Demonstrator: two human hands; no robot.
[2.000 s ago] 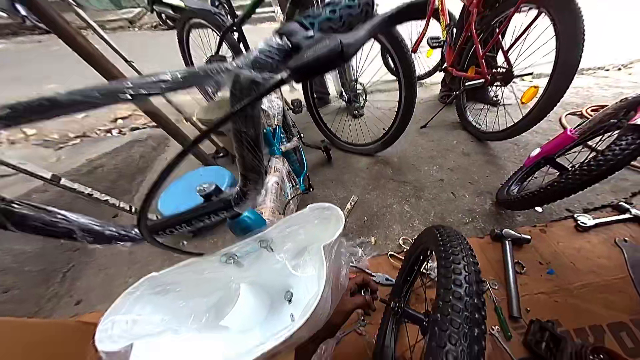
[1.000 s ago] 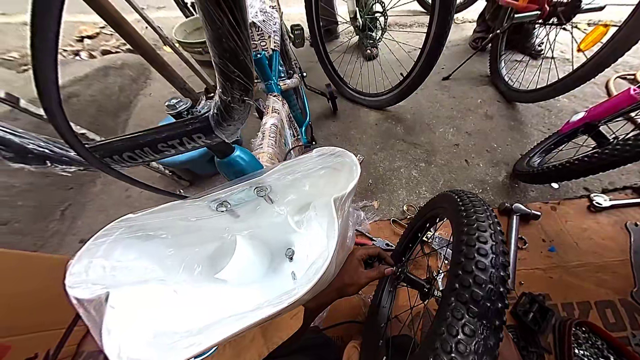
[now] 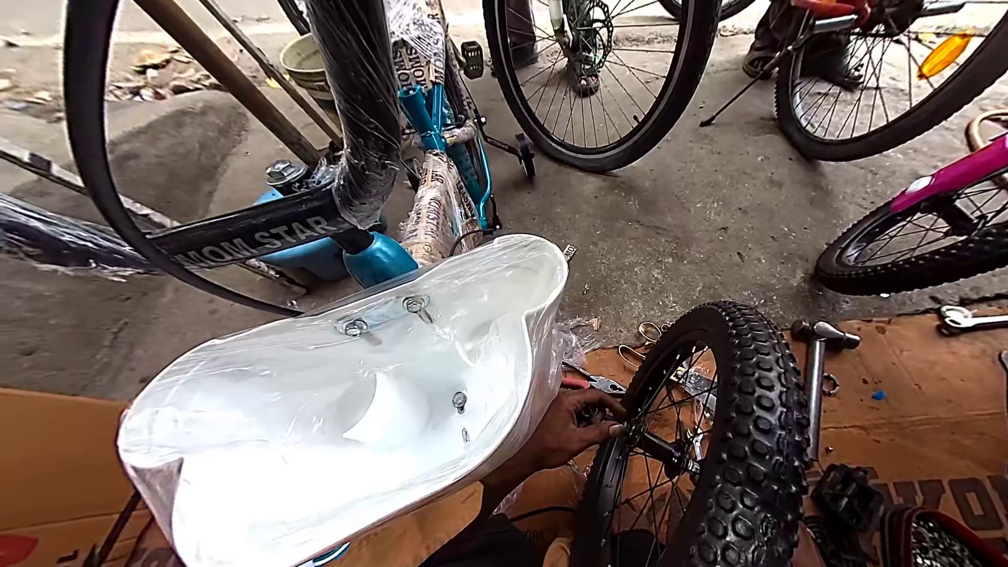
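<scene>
My left hand (image 3: 579, 425) reaches from below the wrapped white molded part, its thumb and fingertips together at the axle end of a small bicycle wheel (image 3: 760, 425). The wheel stands upright with a black knobby tyre. A small patch of what may be skin shows at the tyre's lower right edge; my right hand is not clearly visible. The white part (image 3: 346, 417), in clear plastic film with several bolts through it, covers much of the lower left and hides part of my left forearm. Pliers (image 3: 602, 383) lie just behind my left hand.
A hammer (image 3: 817, 386), a wrench (image 3: 980, 319) and a black pedal (image 3: 848, 496) lie on the cardboard (image 3: 937, 402). Behind are a film-wrapped black frame (image 3: 260, 232), a blue frame (image 3: 429, 118), a bucket (image 3: 307, 71) and standing bicycles. Someone's foot (image 3: 585, 79) shows through a wheel.
Since the oldest frame the view has shifted down and closer to the white part. My left hand has come to the wheel's axle, where it also was a second ago.
</scene>
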